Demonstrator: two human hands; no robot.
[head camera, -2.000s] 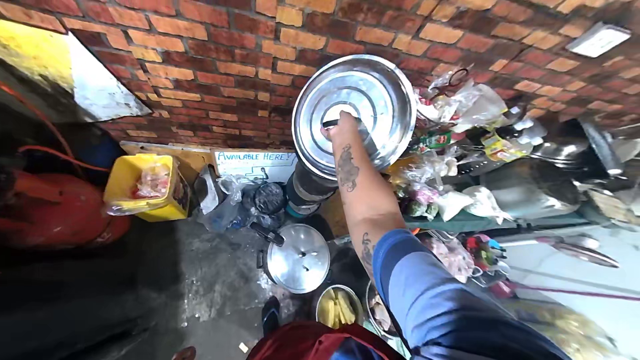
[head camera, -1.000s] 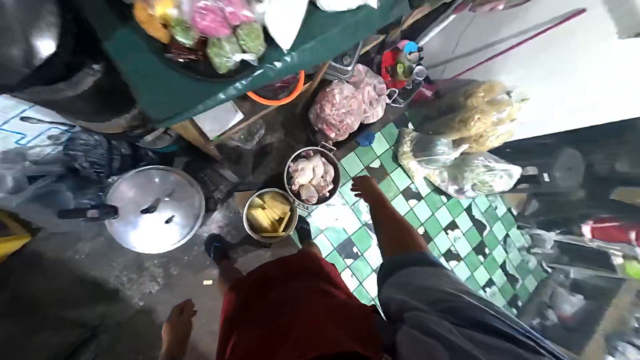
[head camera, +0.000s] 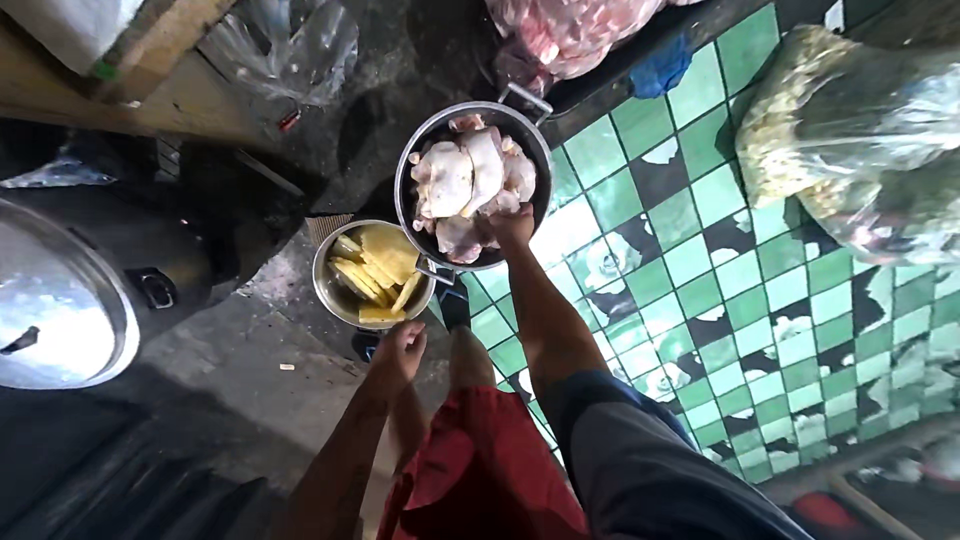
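Raw chicken pieces (head camera: 450, 180) fill a round metal pot (head camera: 400, 180) with two side handles. My right hand (head camera: 511, 225) reaches over the pot's lower right rim, its fingers touching the chicken; whether they grip a piece cannot be made out. My left hand (head camera: 405, 346), fingers loosely curled, is just below a smaller metal bowl (head camera: 321, 289) that holds yellow slabs and strips (head camera: 386, 259), and nothing shows in it. The bowl stands beside the pot, by the pot's lower handle (head camera: 435, 271).
A large lidded pot (head camera: 60, 300) stands at the left. Bagged raw meat (head camera: 570, 30) lies above the chicken pot, near a blue plastic piece (head camera: 661, 67). Filled clear bags (head camera: 862, 142) rest on green tiles (head camera: 667, 277) at the right. A clear plastic bag (head camera: 292, 52) lies at upper left.
My right hand has come from the round metal lid by the brick wall, past the tiles, to the chicken. My left hand has moved up beside the bowl. The view has shifted greatly.
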